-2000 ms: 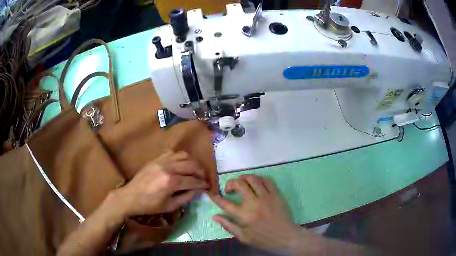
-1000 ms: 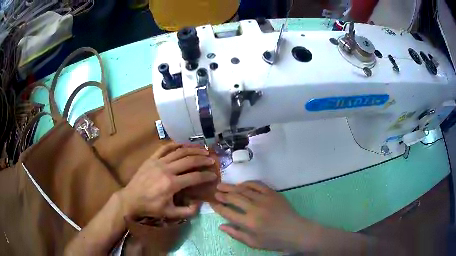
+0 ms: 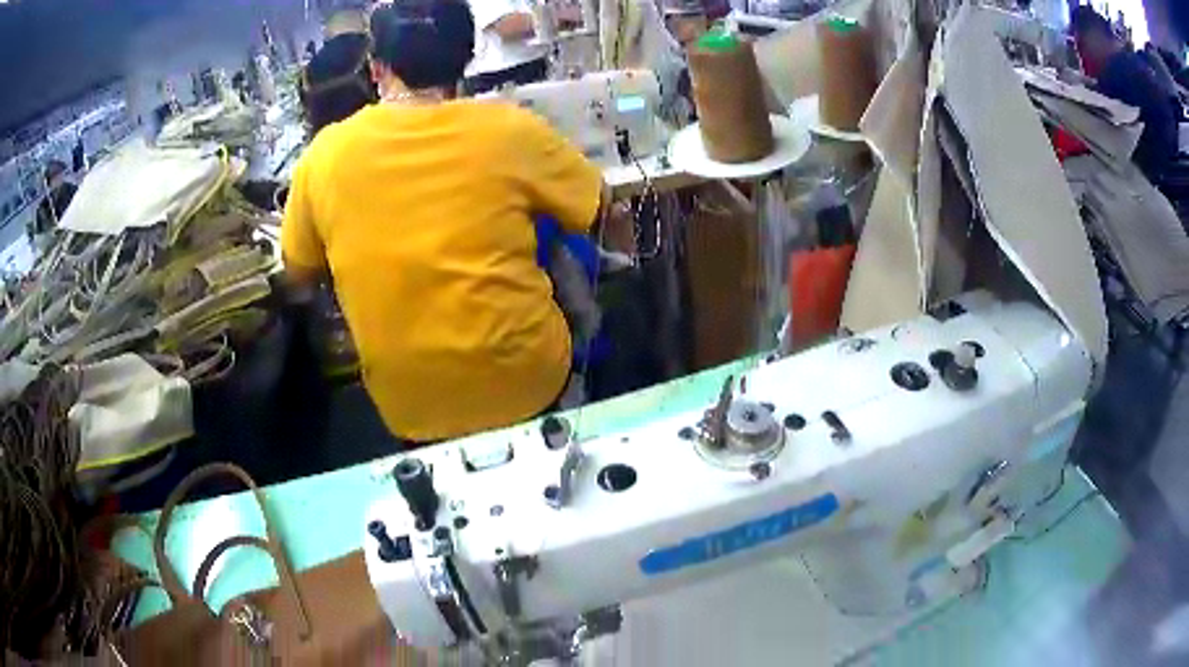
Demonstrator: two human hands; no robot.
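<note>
The brown bag panel [image 3: 333, 606] lies on the pale green table at the bottom left, cut off by the lower edge. Its narrow brown handle loops [image 3: 277, 547] stand off the top edge. A small shiny clasp [image 3: 248, 623] lies between the handle ends. The white sewing machine [image 3: 574, 554] with a blue badge stands over the panel's right side. Its needle area is at the bottom edge and mostly cut off. Neither of my hands is in the picture.
A person in a yellow shirt [image 3: 437, 248] sits ahead, facing away. Brown thread cones [image 3: 730, 102] stand on white holders behind the machine. Beige cloth [image 3: 1004, 196] hangs at the right. A heap of brown straps [image 3: 46, 521] and stacked bag pieces [image 3: 196, 287] are at the left.
The view has tilted up, so the machine and panel sit lower. Both hands, earlier on the panel's edge, have left the picture. The person and workshop ahead now show.
</note>
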